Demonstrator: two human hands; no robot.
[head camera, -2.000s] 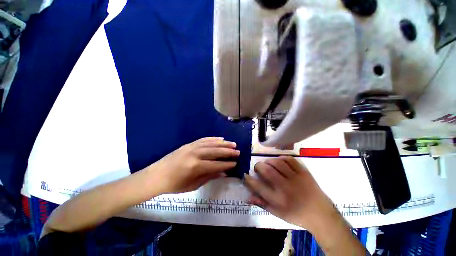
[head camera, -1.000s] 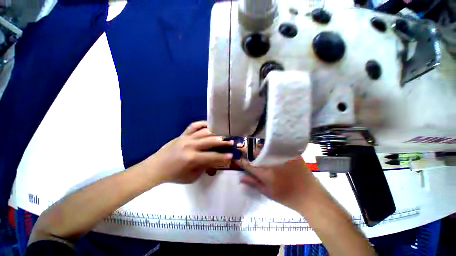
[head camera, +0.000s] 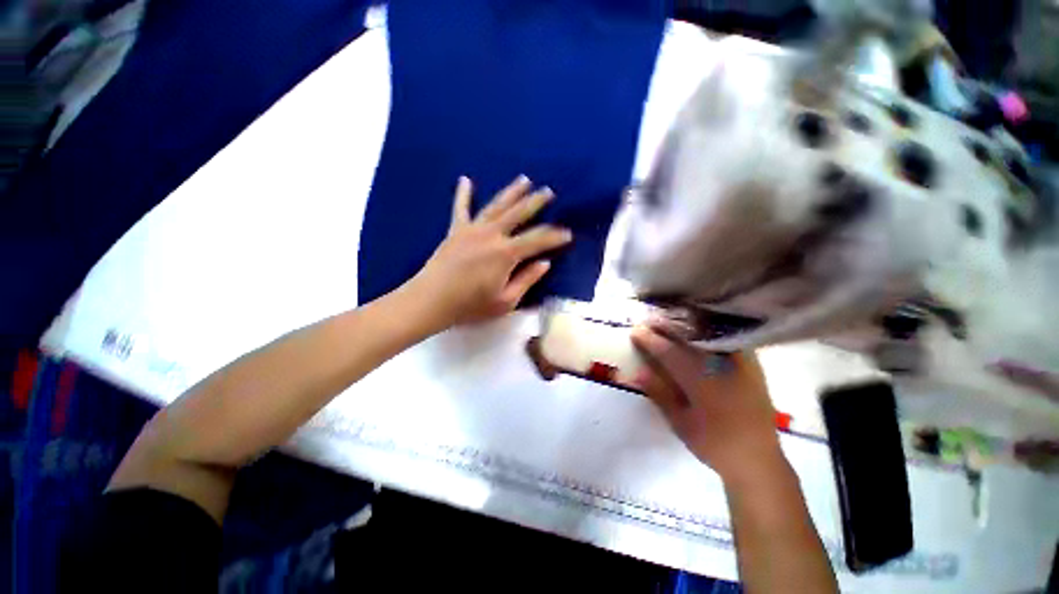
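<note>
A dark navy fabric panel (head camera: 499, 128) lies flat on the white sewing table (head camera: 267, 209), left of the machine head. My left hand (head camera: 488, 255) lies on the panel's near end with its fingers spread. My right hand (head camera: 703, 389) is by the machine bed (head camera: 586, 342), below the white machine head (head camera: 755, 221). Its fingertips are partly hidden and blurred, so whether it holds anything does not show. The needle area is blurred and mostly covered by the head.
Another navy panel (head camera: 174, 128) lies at the far left. A black smartphone (head camera: 869, 476) lies right of my right hand, with yellow-green snips (head camera: 958, 443) beyond it. A printed ruler scale (head camera: 557, 493) runs along the table's front edge. Blue crates are below.
The camera view has turned and shifted. My left hand has moved away from the needle area onto the panel and spread its fingers. The panel's near end now lies left of the machine head.
</note>
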